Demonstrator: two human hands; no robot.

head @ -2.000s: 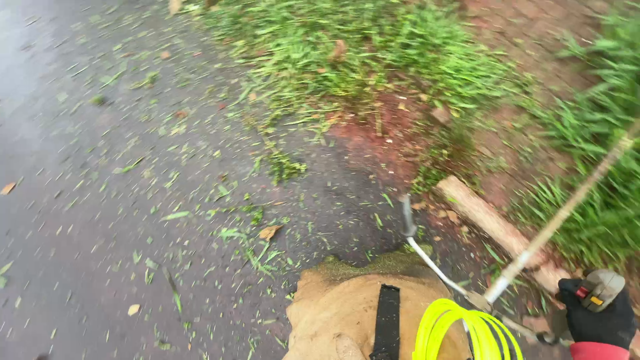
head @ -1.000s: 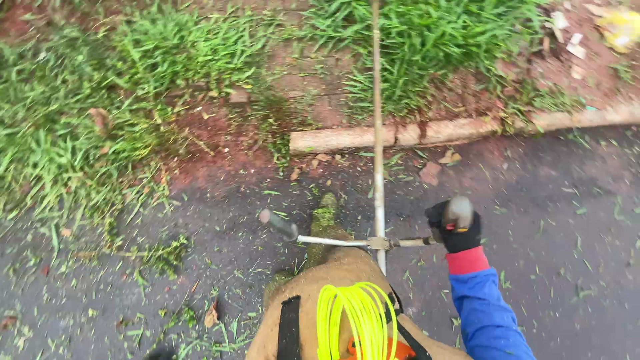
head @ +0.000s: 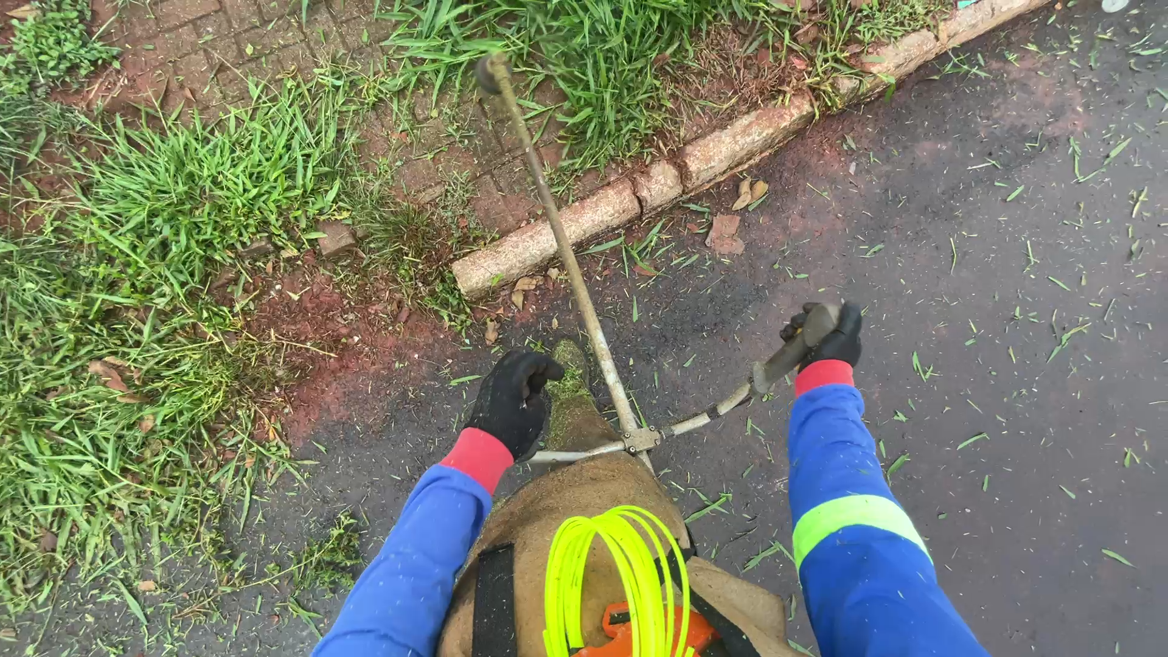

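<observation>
My right hand [head: 832,336], in a black glove, is closed around the right grip of a brush cutter's handlebar. The brush cutter's shaft [head: 568,251] runs up and left from the handlebar clamp to a cutting head [head: 494,73] over the brick paving. My left hand [head: 516,401], also black-gloved, is curled at the left end of the handlebar; the grip there is hidden, so its hold is unclear. A coil of neon yellow trimmer line [head: 620,584] hangs at my waist before an orange part [head: 689,630], over a tan apron [head: 593,493].
A broken concrete curb [head: 721,146] runs diagonally between dark asphalt [head: 1004,365] and brick paving [head: 196,46]. Tall grass [head: 219,196] grows at the left and top. Cut blades and dry leaves lie scattered on the asphalt. A grass-covered boot [head: 570,374] is beneath the shaft.
My left hand and sleeve have come into view at the handlebar's left side. The shaft, upright in the view one second ago, now slants up and left, with the cutting head visible. The view has turned.
</observation>
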